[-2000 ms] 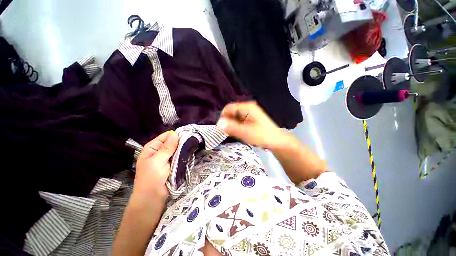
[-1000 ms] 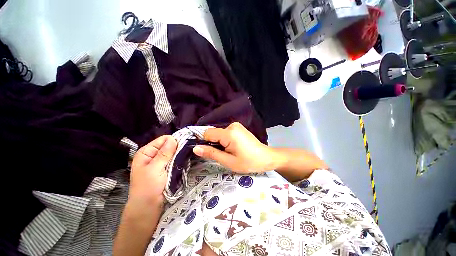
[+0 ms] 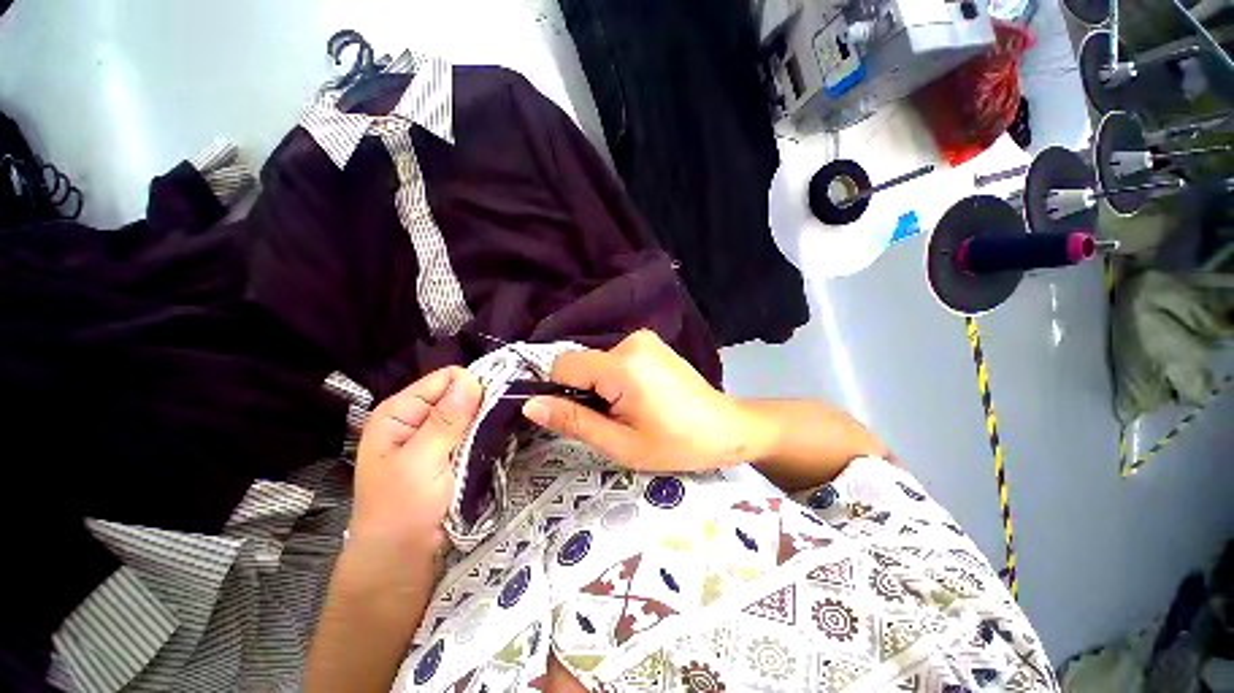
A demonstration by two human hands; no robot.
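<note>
A pale, thin-striped band point(image 3: 464, 508) is held as a loop near the lap, with dark plum fabric inside it. My left hand point(image 3: 417, 440) pinches the band's left side between thumb and fingers. My right hand point(image 3: 643, 406) is closed on a small dark pointed tool point(image 3: 575, 394), likely thread snips, mostly hidden in the fist. Its thin tip points left into the loop, close to my left fingertips. The purple top point(image 3: 521, 203) lies spread beyond my hands, with its striped collar point(image 3: 430, 99) and placket point(image 3: 430, 257).
A pile of matching tops point(image 3: 122, 366) lies at left with striped hems. A long black garment point(image 3: 690, 163) lies right of the top. A grey-white sewing machine point(image 3: 880, 61), black roll point(image 3: 839, 191), red bag point(image 3: 977, 102) and thread cone point(image 3: 1015, 253) are at right.
My right hand has moved from the band's upper right edge down to the loop's opening, and the dark tool now shows there. My left hand has kept its pinch on the band.
</note>
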